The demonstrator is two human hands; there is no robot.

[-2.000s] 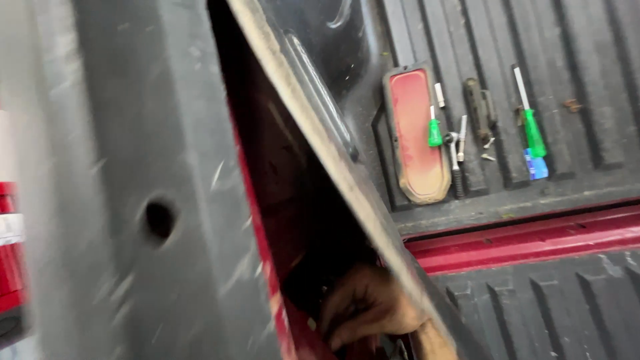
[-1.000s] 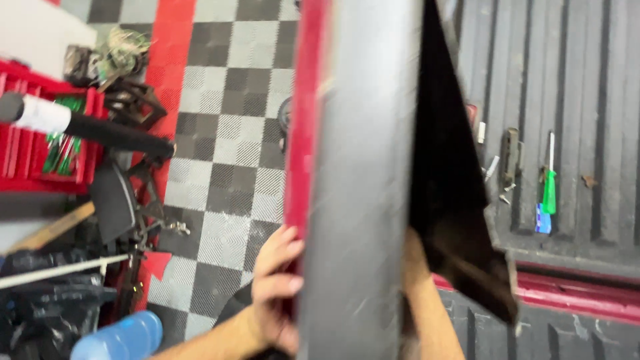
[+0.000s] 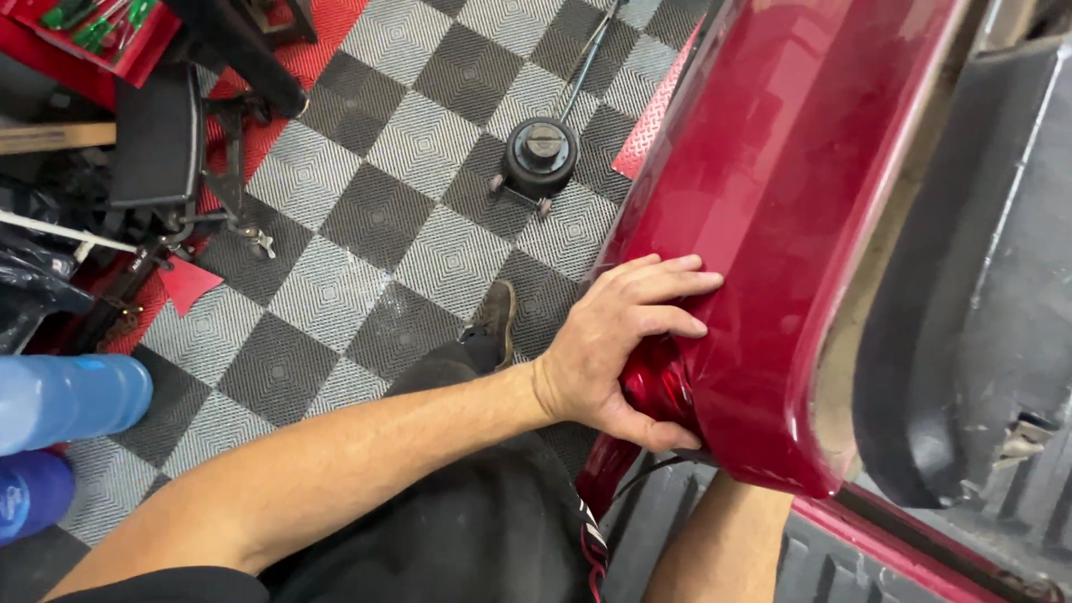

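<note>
My left hand (image 3: 641, 343) lies with spread fingers on the dark red painted body panel of a pickup truck (image 3: 779, 209), its fingertips on the outer face. Between its thumb and fingers shows a glossy red tail light (image 3: 657, 381), set at the panel's end and partly covered by the hand. My right forearm (image 3: 724, 536) reaches up behind the panel's lower end; the right hand itself is hidden there. A dark cable (image 3: 641, 477) curves beside the tail light. Black plastic trim (image 3: 913, 318) runs along the panel's inner side.
A black round-bodied jack (image 3: 540, 159) with a long handle stands on the checkered floor (image 3: 360, 201). At left are blue jugs (image 3: 71, 402), a red tray of green-handled tools (image 3: 105, 33) and black metal equipment (image 3: 159, 142). The ribbed truck bed (image 3: 846, 553) is at lower right.
The view has swung from the bed to the panel's outer side. My left hand, on the panel's edge one second ago, is now around the tail light. The right hand has gone out of sight.
</note>
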